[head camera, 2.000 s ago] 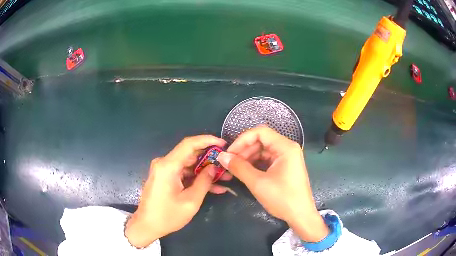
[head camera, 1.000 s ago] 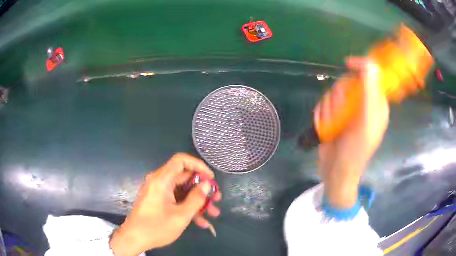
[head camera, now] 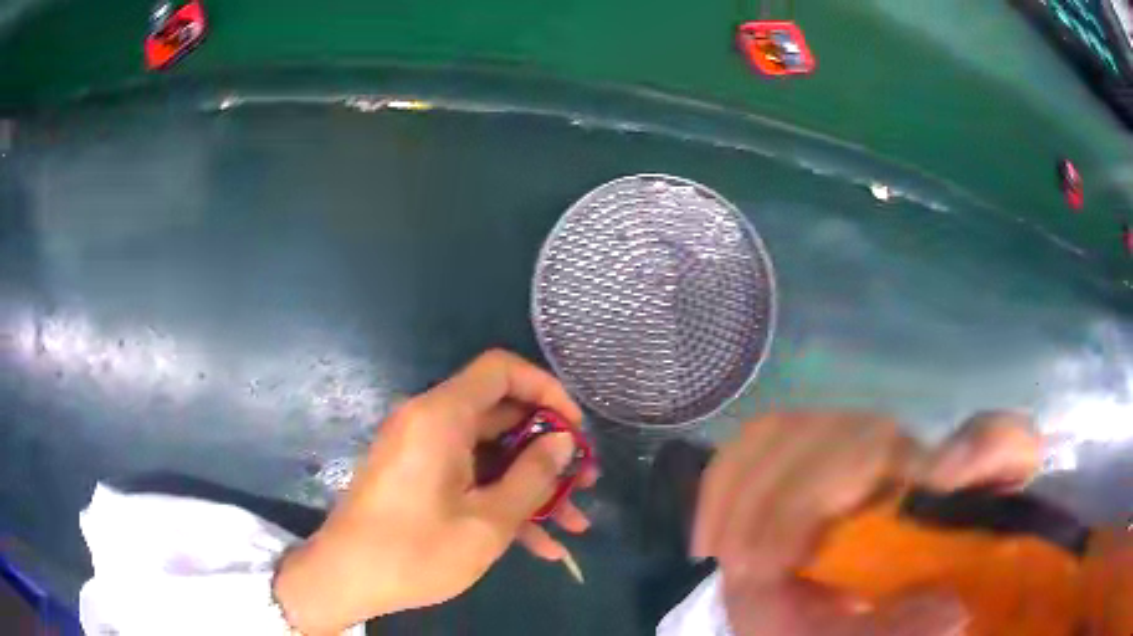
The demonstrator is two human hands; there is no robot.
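Observation:
My left hand (head camera: 435,497) holds a small red housing (head camera: 547,462) between thumb and fingers, just below the round dish. The thumb covers part of its open side. My right hand (head camera: 820,497) is at the lower right, blurred, wrapped around the orange electric screwdriver (head camera: 957,565), which lies sideways with its dark nose (head camera: 681,485) pointing left toward the housing. The nose and housing are apart. The bit cannot be made out. The round perforated screw tray (head camera: 656,302) lies above both hands. A thin pale strip sticks out below my left fingers.
On the green strip (head camera: 497,44) beyond the ridge lie a red unit at the far left (head camera: 175,35), another right of centre (head camera: 777,49), and smaller ones at the right (head camera: 1071,183). A dark mesh object (head camera: 1093,44) is at the upper right corner.
My right hand has left the housing, grasped the hanging screwdriver, and brought it down and turned it sideways. My left hand still holds the housing. The view has shifted.

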